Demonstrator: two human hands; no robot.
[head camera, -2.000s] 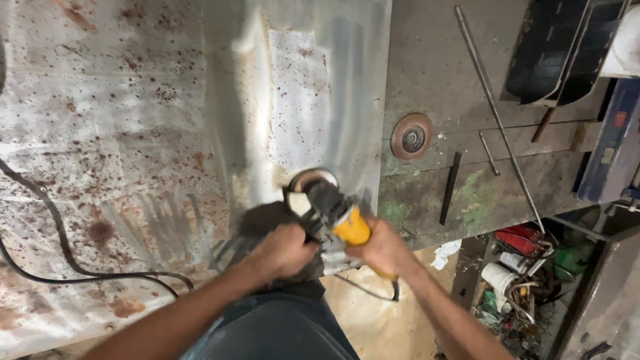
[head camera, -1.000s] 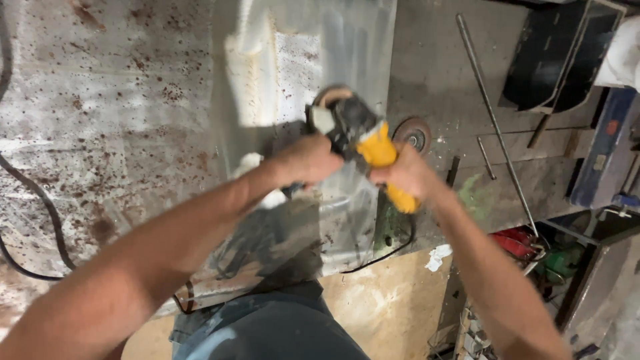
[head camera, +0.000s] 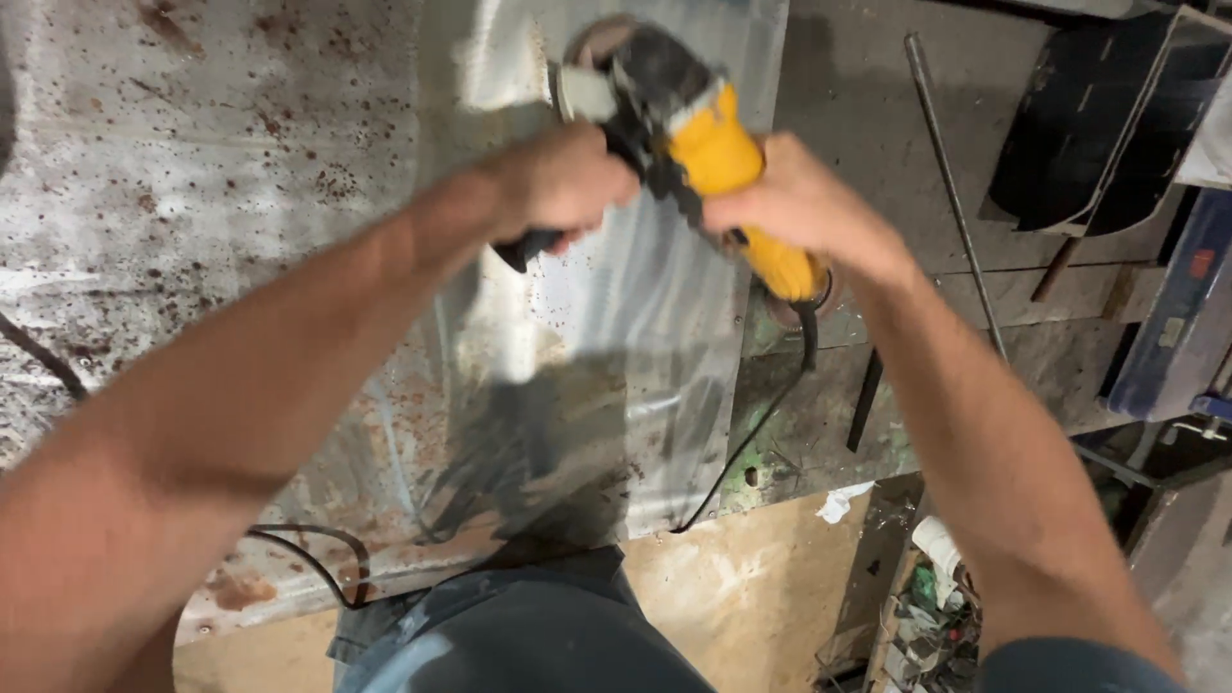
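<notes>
A yellow and black angle grinder (head camera: 717, 144) is held in both hands over a rust-spotted metal sheet (head camera: 597, 385). My left hand (head camera: 577, 178) is closed on its black side handle, left of the head. Around the yellow body is my right hand (head camera: 794, 197). The grinder's disc (head camera: 606, 40) is at the upper left end of the tool, near the sheet; whether it touches is unclear. The black power cord (head camera: 770, 414) runs from the grinder's rear down to the sheet's lower edge. A second round disc (head camera: 787, 310) lies partly hidden behind the grinder's rear.
Right of the sheet, a metal rod (head camera: 948, 183) and a dark flat strip (head camera: 865, 402) lie on the bench. Black curved pieces (head camera: 1078, 115) and a blue metal tool (head camera: 1179, 318) are farther right. A bin of scrap (head camera: 929, 626) stands below. A black cable (head camera: 318, 553) crosses the lower left.
Both hands have moved the grinder away from my body, up along the sheet. The loose disc, in full view two seconds ago, is now mostly covered by the grinder.
</notes>
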